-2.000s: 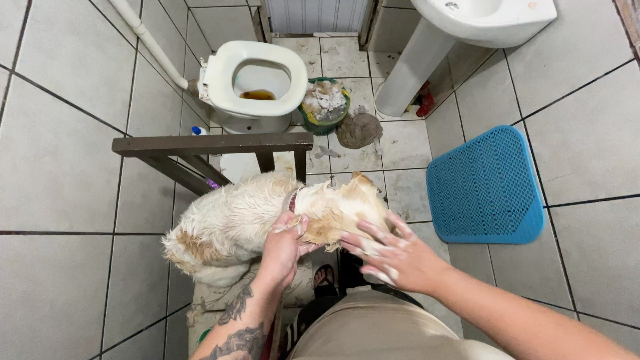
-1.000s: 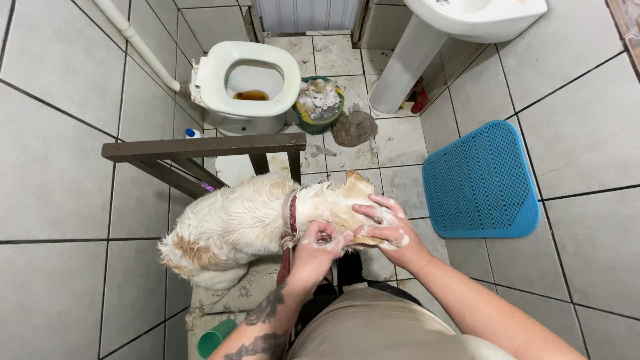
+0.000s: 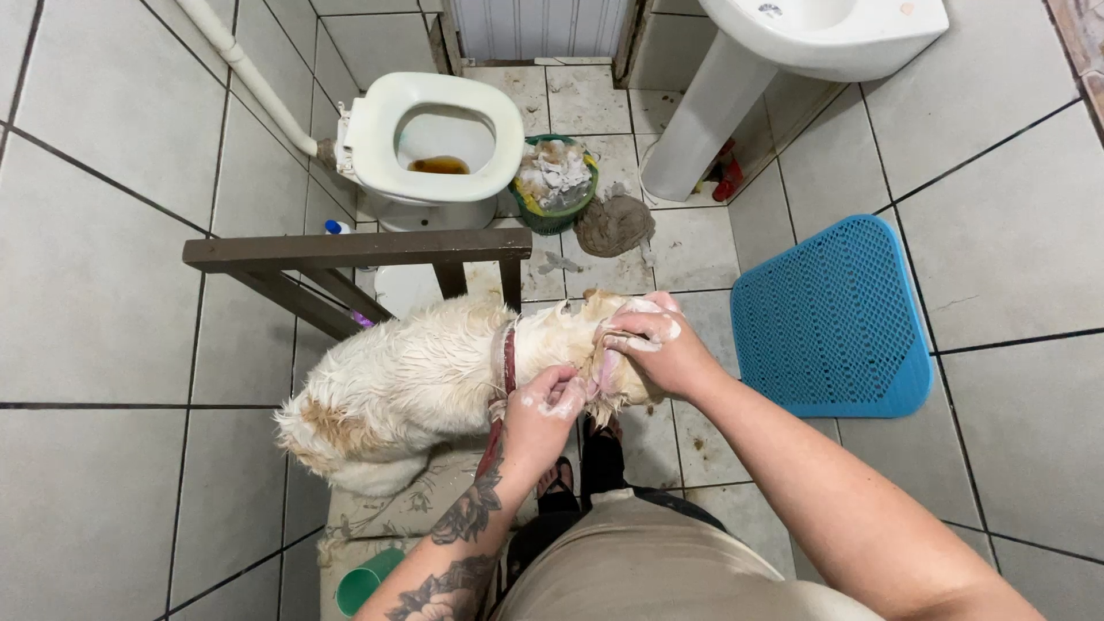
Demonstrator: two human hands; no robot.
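A wet white and tan dog [image 3: 405,371] stands side-on before me, head to the right, wearing a red collar [image 3: 509,358] with a red leash hanging down. My left hand [image 3: 545,405], with white lather on it, pinches the edge of the dog's ear. My right hand [image 3: 651,341], also lathered, grips the same ear, folded back so its pink inner side shows. The dog's face is mostly hidden under my right hand.
A brown wooden frame [image 3: 358,250] stands behind the dog. Beyond are a toilet [image 3: 504,147], a full waste basket [image 3: 552,220], a grey-brown rag [image 3: 614,226] and a pedestal sink [image 3: 711,112]. A blue plastic mat [image 3: 832,319] leans at right; a green cup [image 3: 366,582] lies lower left.
My left hand has moved from beside the collar to the dog's ear. My right hand, earlier spread on the head, now folds the ear back.
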